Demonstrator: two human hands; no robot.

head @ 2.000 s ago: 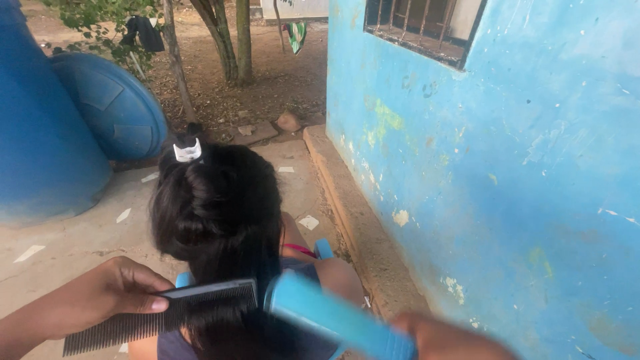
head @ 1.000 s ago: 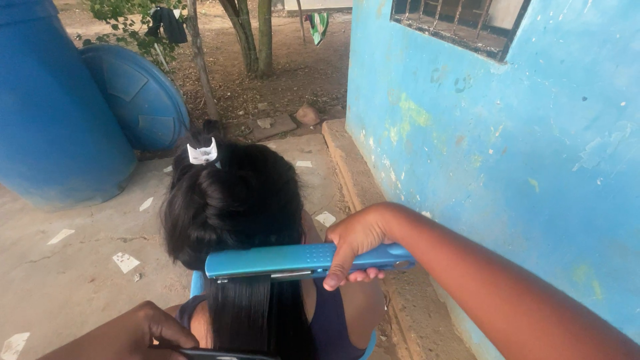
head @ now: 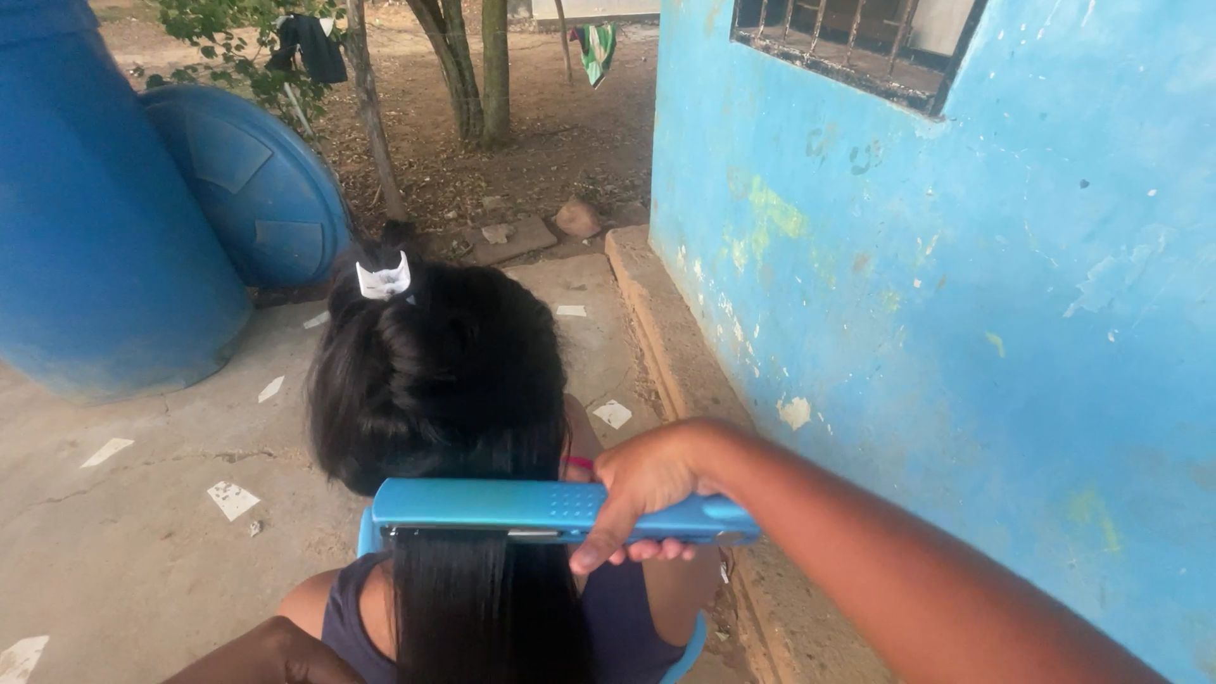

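A person with long dark hair (head: pixel 475 370) sits with their back to me, some of the hair gathered on top in a white claw clip (head: pixel 384 279). Held level in my right hand (head: pixel 646 489) is a blue hair straightener (head: pixel 475 503), its plates around a flat section of hair (head: pixel 451 598) just below the nape. Smooth strands hang beneath it over the person's dark top (head: pixel 356 617). My left hand (head: pixel 294 655) is at the bottom edge, left of the hanging hair; its fingers are cut off by the frame, so what it holds is hidden.
A blue chair (head: pixel 369 534) shows beside the person. At the left stand a large blue barrel (head: pixel 104 218) and a round blue lid (head: pixel 256 190). A blue wall (head: pixel 902 332) with a barred window (head: pixel 845 43) and a concrete ledge (head: pixel 665 332) runs along the right.
The straightener was blurred and right of the hair two seconds ago; it now lies across the hair. My left hand, with a black comb in the earliest frame, has moved down toward the bottom edge.
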